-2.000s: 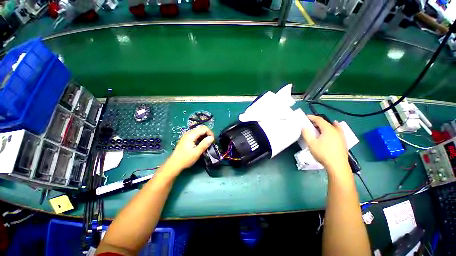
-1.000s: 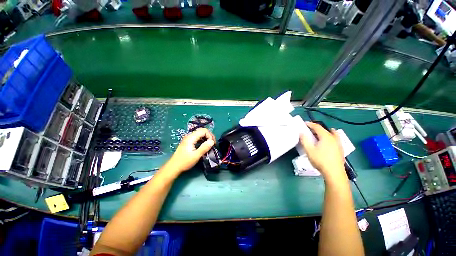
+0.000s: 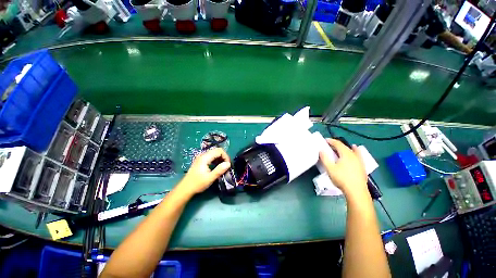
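Note:
The security camera body (image 3: 262,165) lies on its side on the green bench, its black ribbed head facing left and its white shell to the right. The black front cover (image 3: 227,185) stands beside the head's open end, with thin red and blue wires (image 3: 243,175) running between them. My left hand (image 3: 208,169) grips the top of the front cover with thumb and fingers. My right hand (image 3: 342,165) rests on the right end of the white shell and holds it. The fingertips' contact there is partly hidden.
Parts drawers (image 3: 62,157) and a blue bin (image 3: 33,100) stand left. Screws (image 3: 190,155) and a round dish (image 3: 214,140) lie behind my left hand. The electric screwdriver (image 3: 373,187), blue block (image 3: 406,168) and power supply (image 3: 472,187) are right. A metal post (image 3: 375,59) rises behind.
The whole view has shifted slightly. The front cover has tilted slightly beside the camera head. Both hands keep their holds.

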